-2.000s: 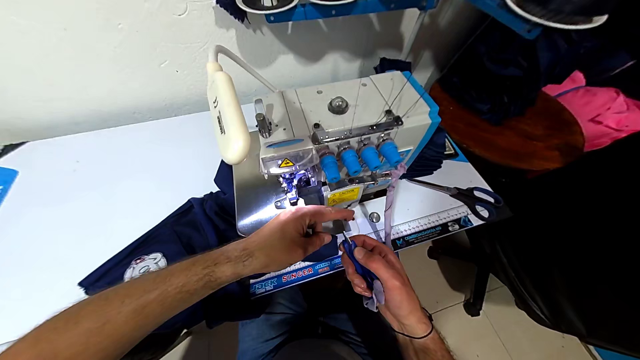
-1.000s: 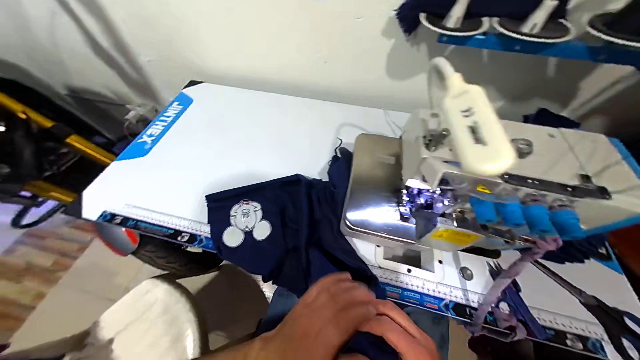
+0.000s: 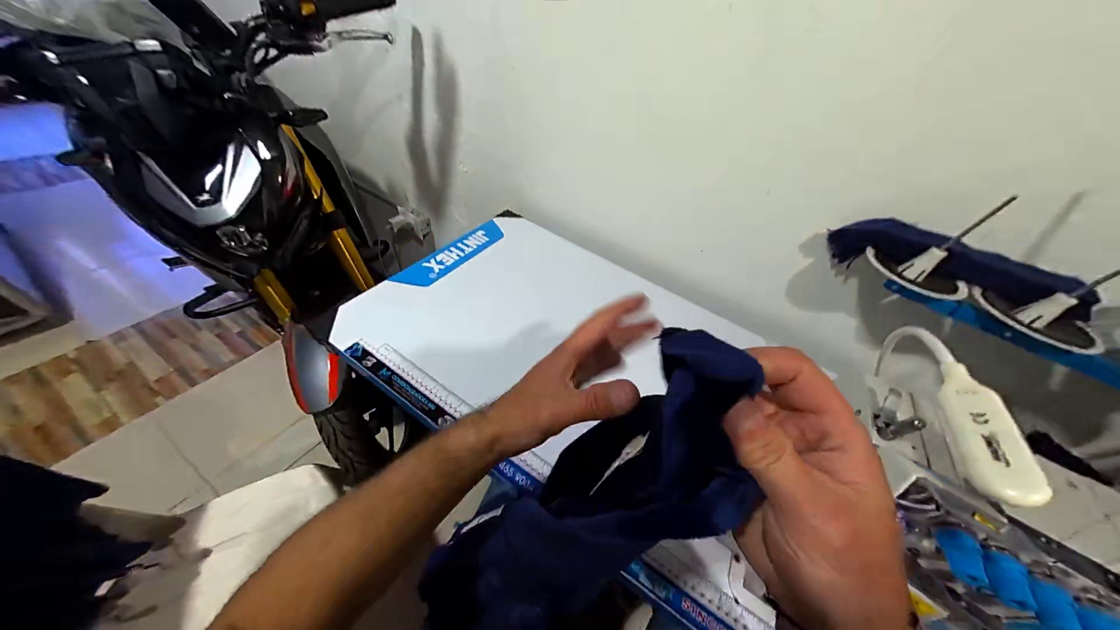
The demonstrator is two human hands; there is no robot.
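A navy blue fabric garment (image 3: 700, 437) hangs bunched over the front edge of the white sewing table (image 3: 525, 297). My right hand (image 3: 805, 464) grips its upper edge between thumb and fingers. Just left of the cloth, my left hand (image 3: 586, 376) is raised with thumb and fingers apart, holding nothing. Folds hide the garment's full shape and its printed patch. An overlock sewing machine (image 3: 989, 560) with blue tension dials stands at the lower right, partly cut off. Above it is a white lamp (image 3: 993, 437) on a bent neck.
A black motorcycle (image 3: 236, 192) with gold fork tubes stands beyond the table's left end. Thread stand discs (image 3: 1032, 315) with navy cloth on them jut out at the right by the wall. A pale seat (image 3: 254, 525) and dark fabric (image 3: 52, 534) are at the lower left.
The view has swung far left. Two seconds ago my right hand held blue-handled snips at the machine; one second ago both hands were at the table's front edge. Now the garment is raised in my right hand.
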